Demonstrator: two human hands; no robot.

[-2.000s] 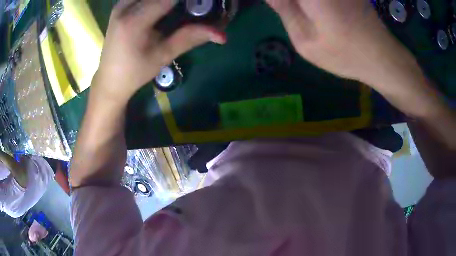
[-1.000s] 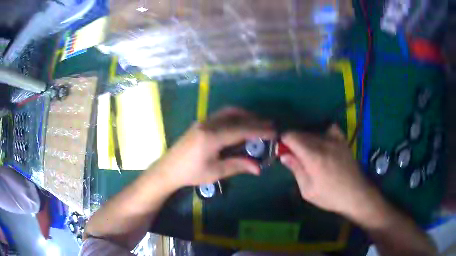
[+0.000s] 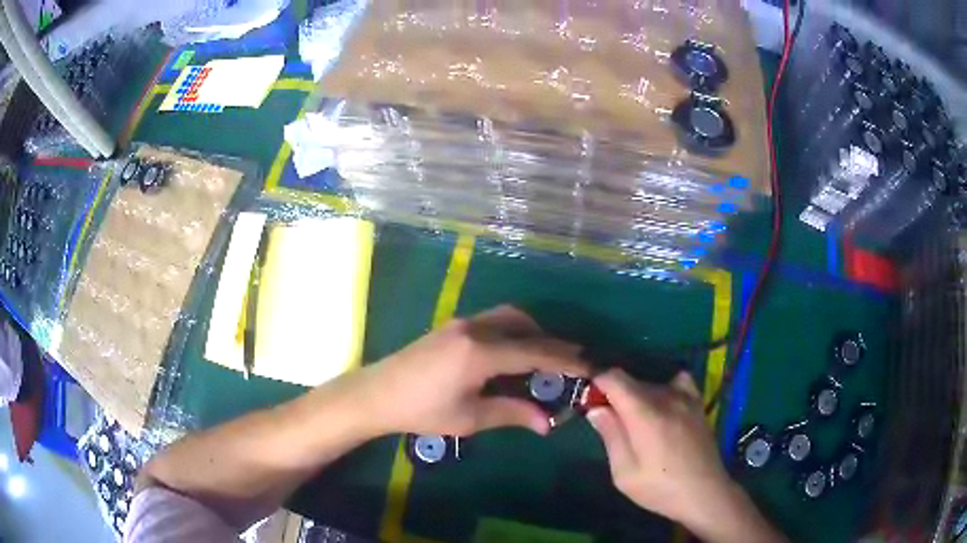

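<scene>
My left hand (image 3: 467,371) holds a round black unit (image 3: 548,386) with a silver-white centre disc between thumb and fingers, over the green mat. My right hand (image 3: 652,435) grips a red test probe (image 3: 593,396), with its tip at or very near the metal pins on the unit's right side; exact contact is too small to tell. A second black unit (image 3: 431,448) lies on the mat below my left hand, its lead pointing right.
Several loose units (image 3: 798,447) lie on the right. Stacked blister trays (image 3: 509,159) stand at the back. Yellow paper (image 3: 313,297) with a dark pen (image 3: 252,308) lies left. A red cable (image 3: 777,159) runs beside the blue line. Filled trays (image 3: 901,117) stand back right.
The view has tilted up from the front edge towards the back trays. Both hands have stayed together at the unit since one second ago, and the red probe remains in my right hand.
</scene>
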